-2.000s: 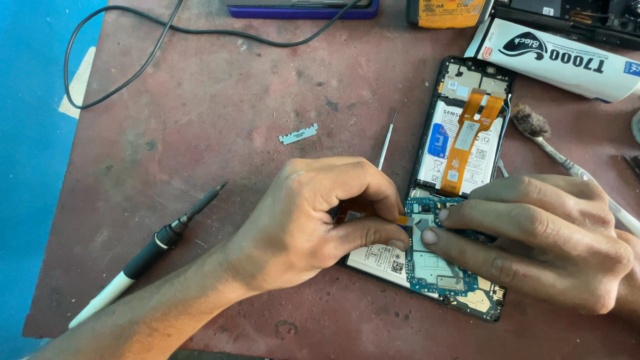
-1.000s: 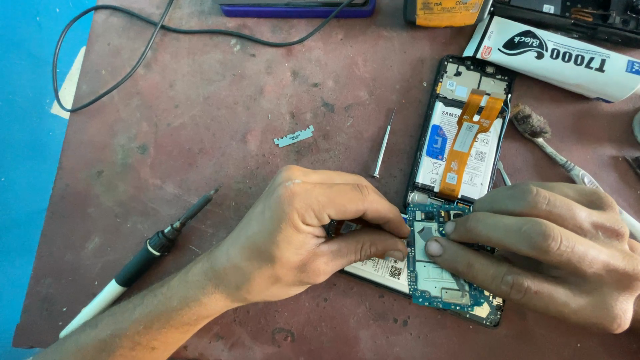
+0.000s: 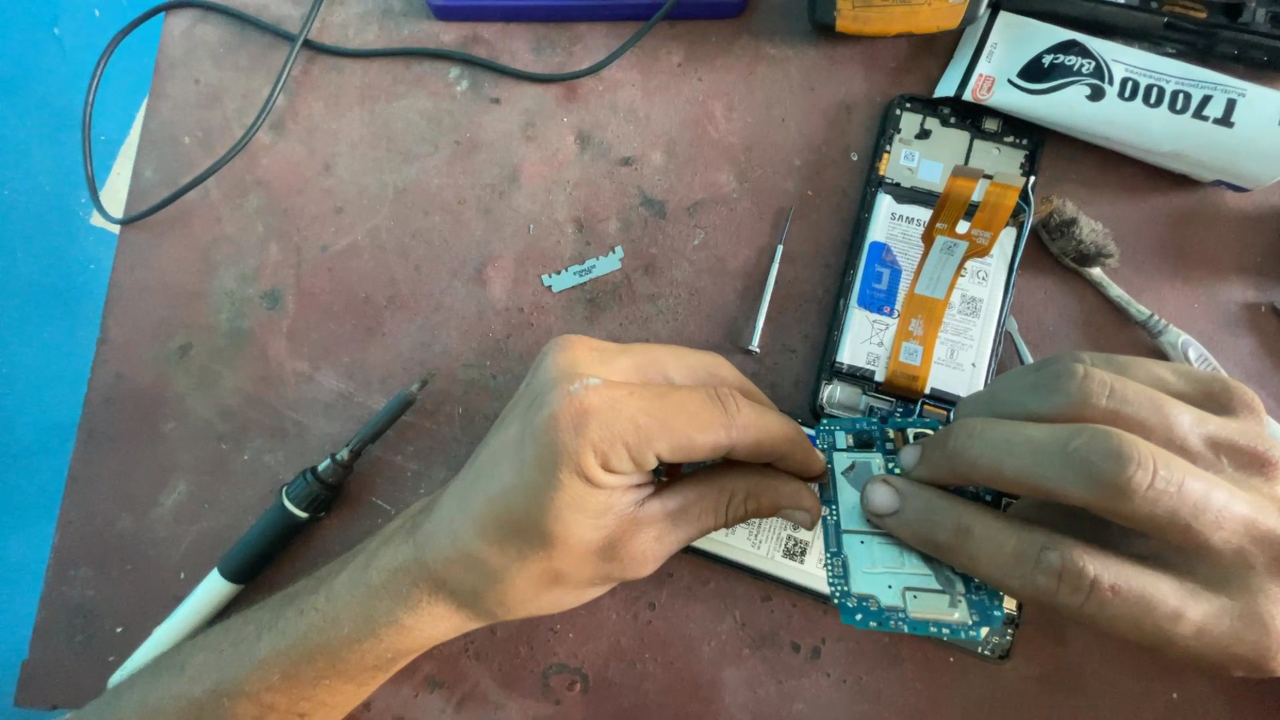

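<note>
A blue phone circuit board (image 3: 880,570) with metal shields lies over the lower end of an opened phone (image 3: 850,330), whose battery (image 3: 870,345) and orange flex cable (image 3: 932,320) show. My left hand (image 3: 640,470) pinches at the board's left edge with thumb and forefinger; whatever sits between the fingertips is hidden. My right hand (image 3: 1110,490) rests its thumb and forefinger on the board's upper part, and its other fingers lie over the board's right side. A second white battery (image 3: 765,540) in a dark frame lies partly under my left hand and the board.
A soldering iron (image 3: 310,490) lies at left, below a black cable (image 3: 450,62). A small metal blade (image 3: 582,270) and a precision screwdriver (image 3: 768,295) lie above my left hand. At right are an old toothbrush (image 3: 1120,290) and a T7000 adhesive tube (image 3: 1130,105).
The board's lower end has swung to the right since the earliest frame. An orange flex piece seen then by my left fingertips no longer shows. Both hands stay at the board.
</note>
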